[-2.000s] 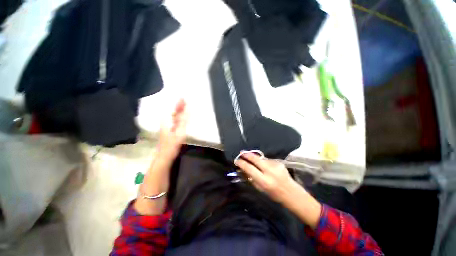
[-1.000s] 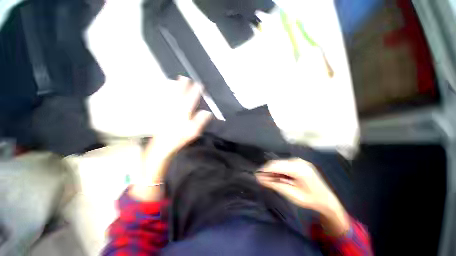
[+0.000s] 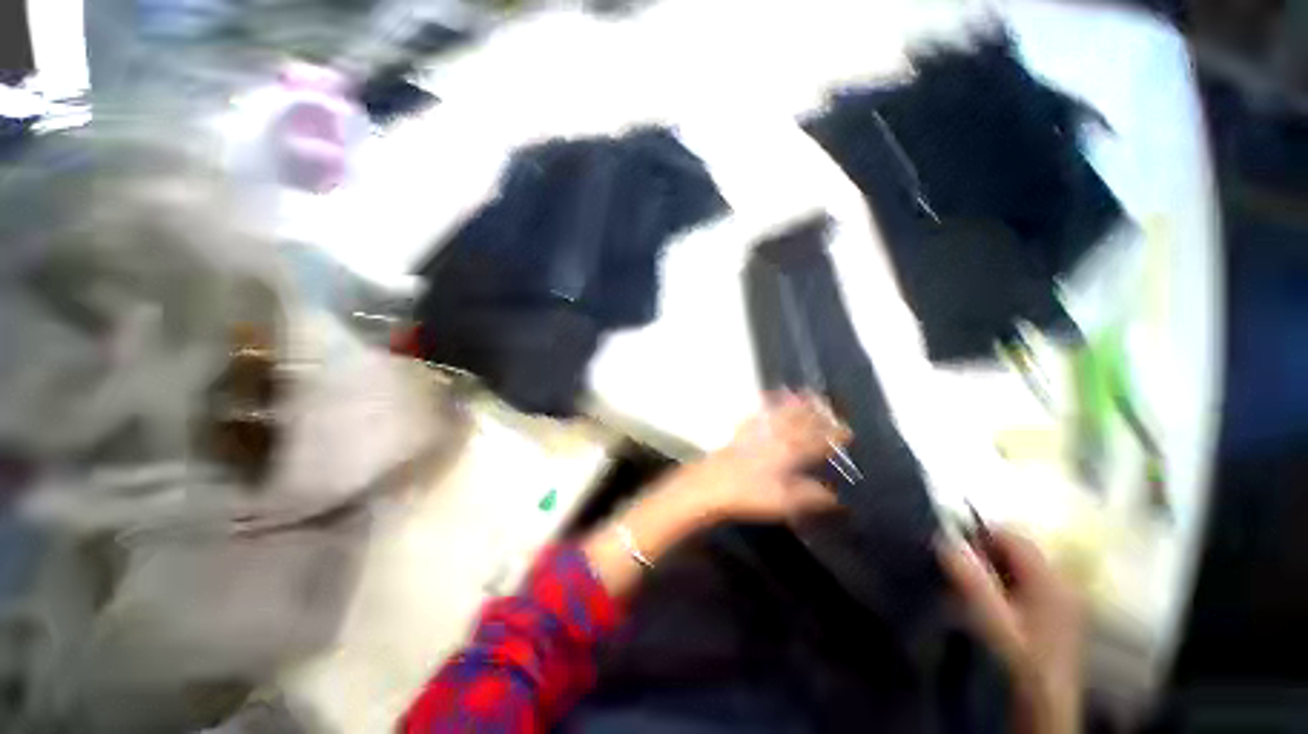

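A long black panel with a silver zip line down its middle lies on the white table, slanting towards my lap. My left hand lies over its left edge and middle, fingers across the zip; blur hides whether they pinch the fabric. My right hand is low at the right, beside the panel's near part, blurred, closed around a small dark tool that looks like snips. The tool's blades are not clear. The panel's near end merges with my dark lap.
A black panel pile is at the left and another at the upper right. A lime green tool lies at the right with a thin dark item beside it. Beige bags and a pink-and-white fan are at the far left.
The view has swung left, bringing in the bags and fan. My left hand has come onto the panel's zip. My right hand has moved from over my lap to beside the panel.
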